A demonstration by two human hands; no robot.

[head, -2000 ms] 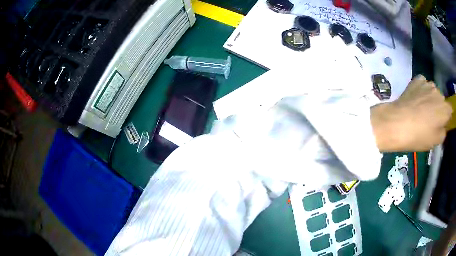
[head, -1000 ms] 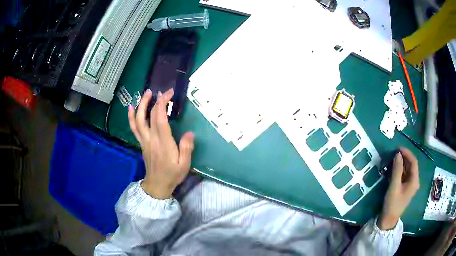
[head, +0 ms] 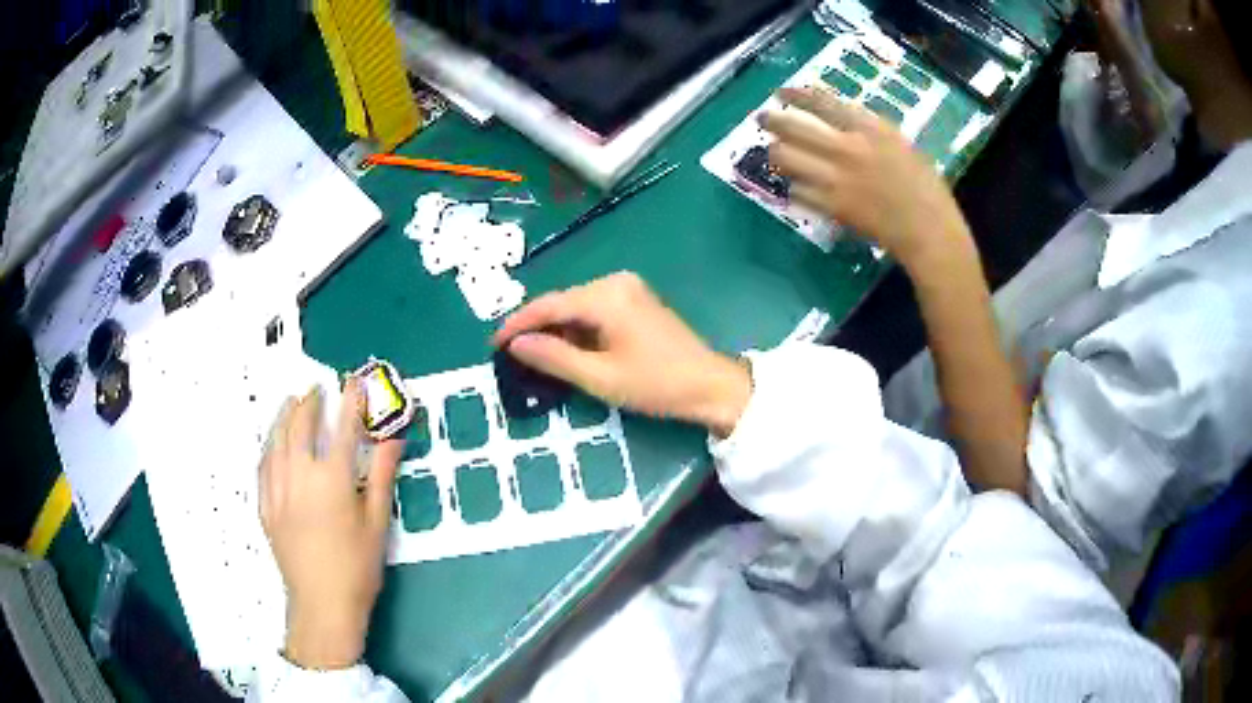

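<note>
My right hand (head: 625, 350) pinches a small black watch back cover (head: 529, 387) at its top edge, over the white adhesive gasket sheet (head: 632, 515). The sheet has rows of rounded-square cut-outs showing the green mat. My left hand (head: 323, 515) is over the left end of the sheet. Its fingers lie beside a pale-rimmed watch case (head: 383, 398) with a yellow and white centre. The fingertips are at the case's edge, and I cannot tell whether they grip it.
White release liners (head: 467, 251), an orange stick (head: 446, 169) and thin dark tweezers (head: 597, 210) lie beyond. Dark watch cases (head: 187, 284) sit on white paper at left. A yellow post (head: 368, 76) and black tray (head: 618, 55) stand behind. Another person's hand (head: 858, 172) works at right.
The view has swung right. My left hand has left the smartphone and is now at the pale watch case. My right hand is now over the sheet with the black cover.
</note>
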